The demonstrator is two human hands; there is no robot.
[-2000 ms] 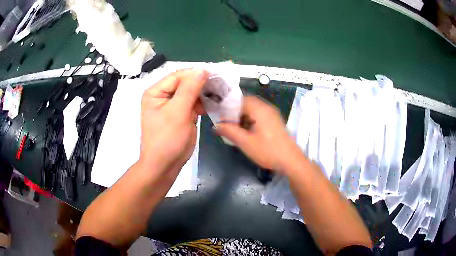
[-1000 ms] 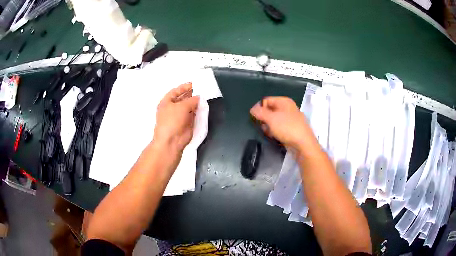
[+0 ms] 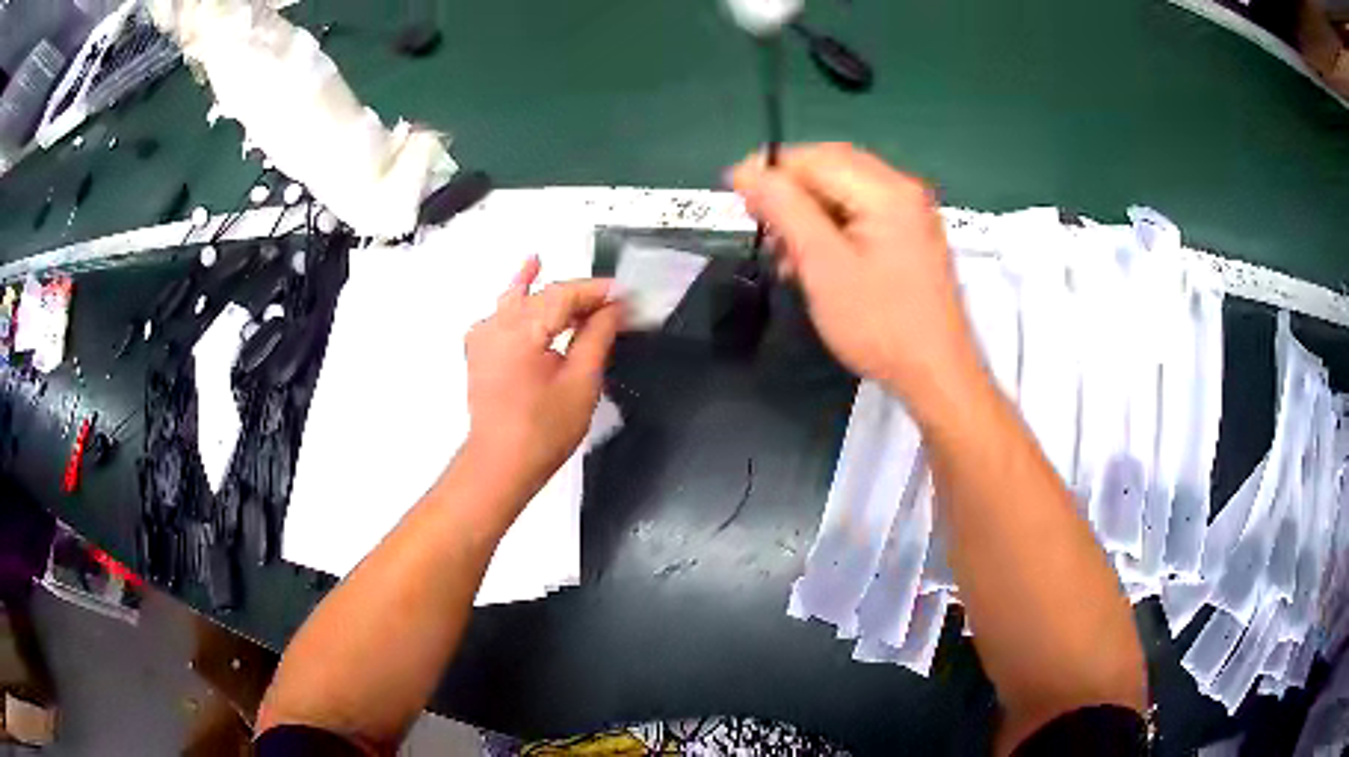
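My right hand (image 3: pixel 851 244) grips the thin black stem of a product (image 3: pixel 744 308); its white round end points up over the conveyor and its dark body hangs blurred below the fingers. My left hand (image 3: pixel 536 362) pinches the end of a white sleeve (image 3: pixel 654 284) between thumb and finger, left of the product. The rest of that sleeve is mostly hidden behind the hand. A stack of empty white sleeves (image 3: pixel 392 399) lies under my left hand and forearm. Packed sleeves (image 3: pixel 1124 399) lie overlapping at right, partly behind my right forearm.
A pile of unpacked black products (image 3: pixel 264 473) with a white piece lies at left. A cream-white crumpled wrap (image 3: pixel 303 111) stands behind the stack. The green conveyor (image 3: pixel 592 89) carries loose black products (image 3: pixel 839 62). More packed sleeves (image 3: pixel 1272 518) lie far right. A red-handled tool (image 3: pixel 77 454) lies far left.
My right hand has moved up and lifted the black product that lay on the bench. My left hand now holds a sleeve's end out to the right, over the dark bench.
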